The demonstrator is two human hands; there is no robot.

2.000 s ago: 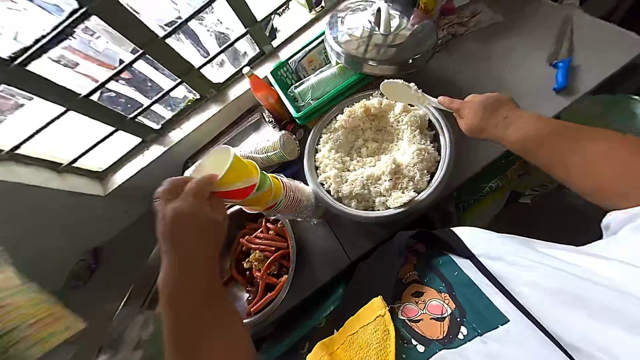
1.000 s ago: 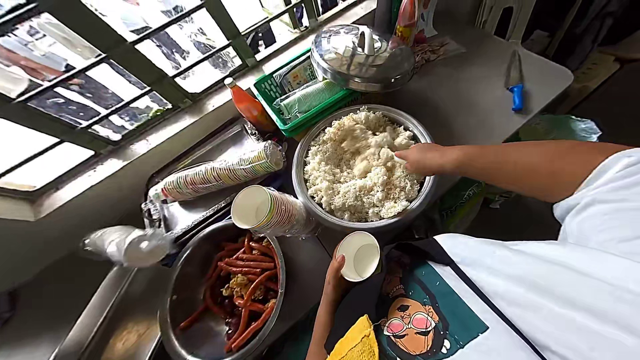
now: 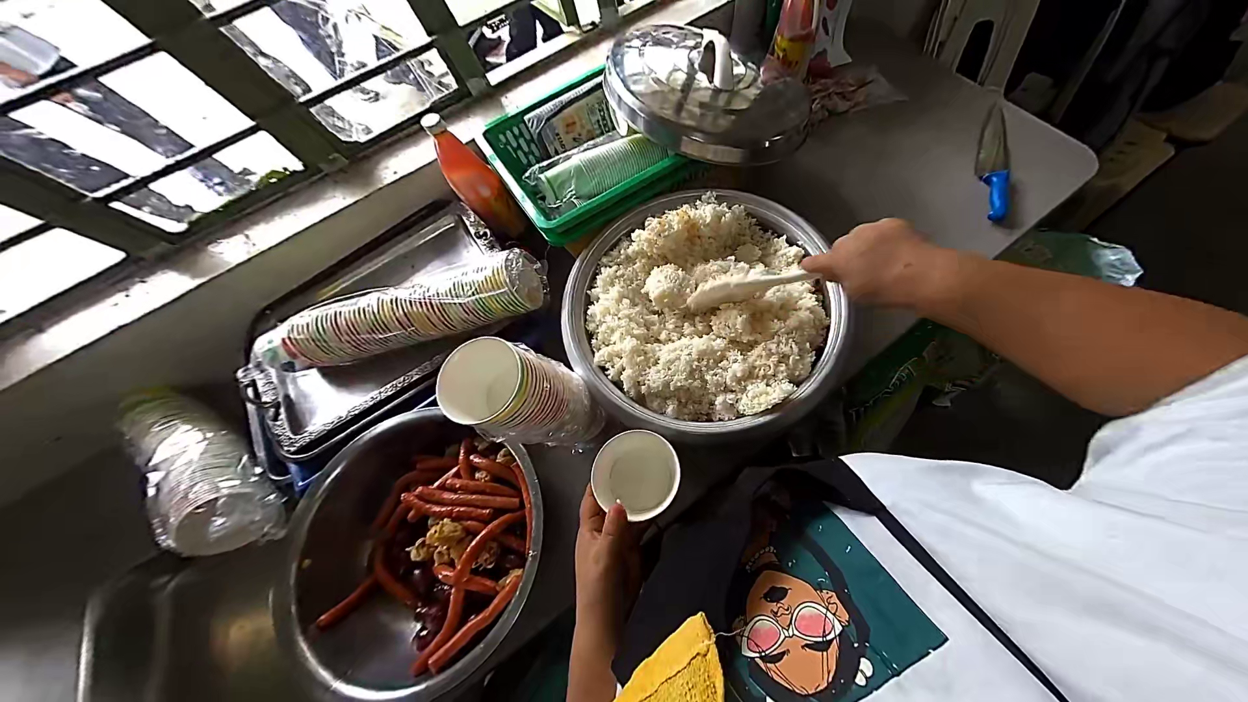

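Observation:
My left hand (image 3: 606, 541) holds a white paper cup (image 3: 636, 475) upright near the front of the rice pot, its mouth facing up. My right hand (image 3: 875, 261) grips the handle of a white rice paddle (image 3: 746, 287), whose blade rests in the cooked rice (image 3: 682, 351). The rice fills a round metal pot (image 3: 840, 327). Left of the cup stands a plastic-wrapped stack of paper cups (image 3: 522, 390). A steel bowl (image 3: 327, 546) with red sausages (image 3: 468, 497) and some brownish pieces sits at the lower left.
More wrapped cup stacks lie on a metal tray (image 3: 361, 390) and at the far left (image 3: 200, 478). A red sauce bottle (image 3: 473, 175), a green basket (image 3: 561, 229) and a metal lid (image 3: 707, 97) stand behind. A blue-handled knife (image 3: 994, 166) lies at the right. A barred window is beyond.
Two seconds ago my left hand was at a cup stack over the sausage bowl; now it holds a single cup beside the pot. My right hand has brought the paddle down into the rice.

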